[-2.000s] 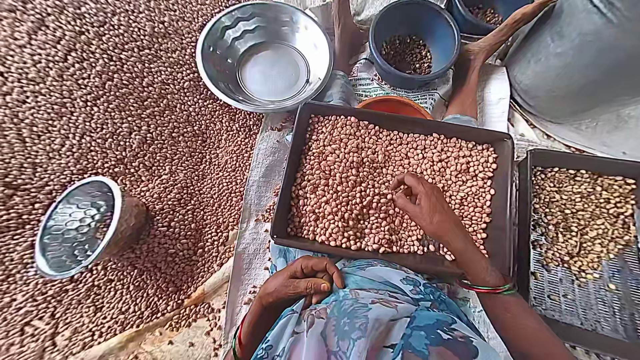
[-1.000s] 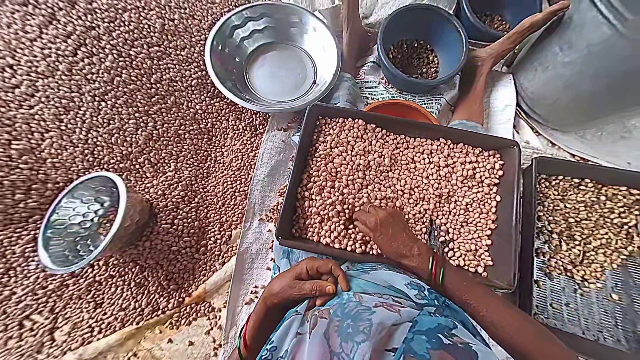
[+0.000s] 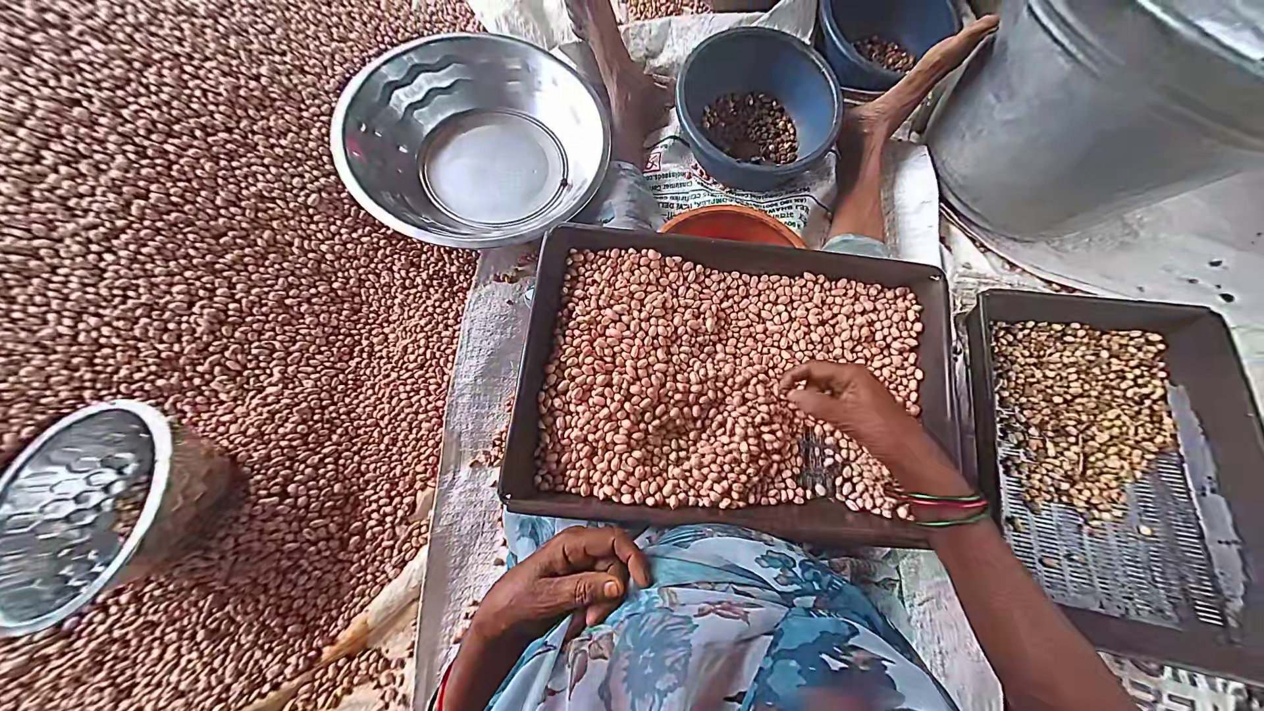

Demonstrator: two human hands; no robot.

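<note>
A dark rectangular tray full of pinkish-brown shelled nuts or beans lies in front of my lap, with a slatted bottom showing in a small gap near its lower right. Over the right part of this tray is my right hand, fingers curled and thumb near the index finger; whether a nut is pinched there cannot be told. Bangles circle that wrist. My left hand rests on the blue floral cloth at my lap, fingers loosely curled, just below the tray's near edge.
A second tray with yellowish pieces lies at right. A large heap of nuts covers the left, holding a tilted metal bowl. Beyond the tray are a steel basin, blue bowls, an orange bowl and a large metal container.
Since a second ago, my right hand has moved rightward over the tray, away from its middle. My left hand has stayed on the cloth.
</note>
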